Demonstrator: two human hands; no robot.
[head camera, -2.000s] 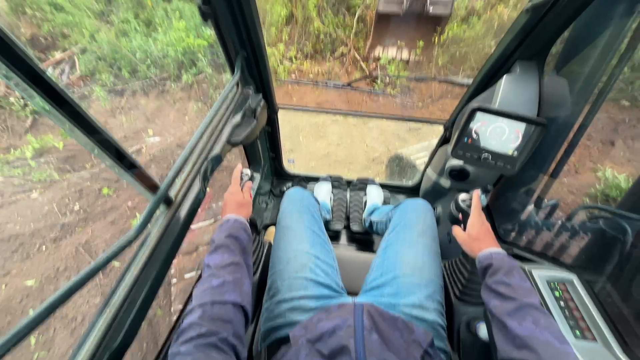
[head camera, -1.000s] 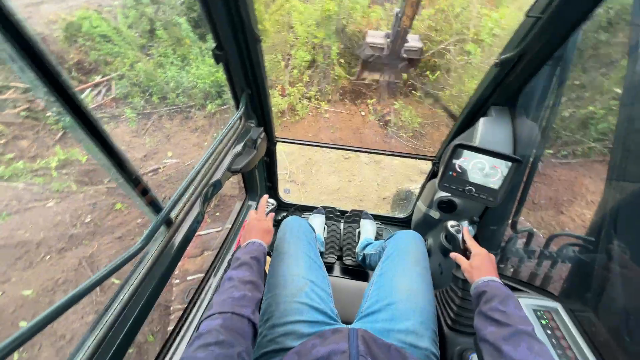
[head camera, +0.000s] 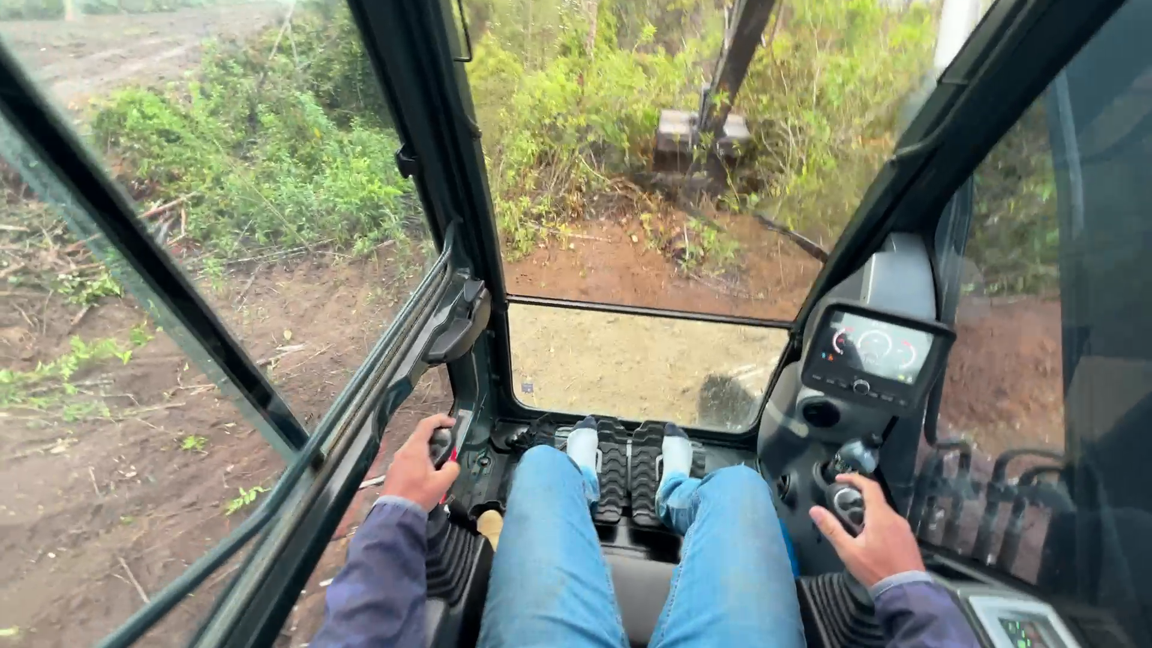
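I sit in an excavator cab. My left hand (head camera: 421, 466) is closed around the left joystick (head camera: 442, 445), whose black rubber boot shows below the sleeve. On the other side, my right hand (head camera: 871, 536) grips the right joystick (head camera: 848, 504), thumb and fingers around its knob. Through the windshield, the excavator's bucket (head camera: 693, 142) hangs on the dark arm (head camera: 740, 58) among bushes, its lower edge hidden by brush. My feet, in light socks, rest at the ribbed foot pedals (head camera: 628, 468).
A display monitor (head camera: 875, 353) with gauges stands at the right pillar. A grab rail (head camera: 360, 396) runs along the left door frame. Outside lie reddish bare soil (head camera: 594, 265), green shrubs (head camera: 270, 162) and cut branches. A control panel (head camera: 1021, 625) sits at the lower right.
The bucket, near the top edge two seconds ago, now shows lower, with more of the arm in view. Both hands remain on the joysticks. The outside view has shifted.
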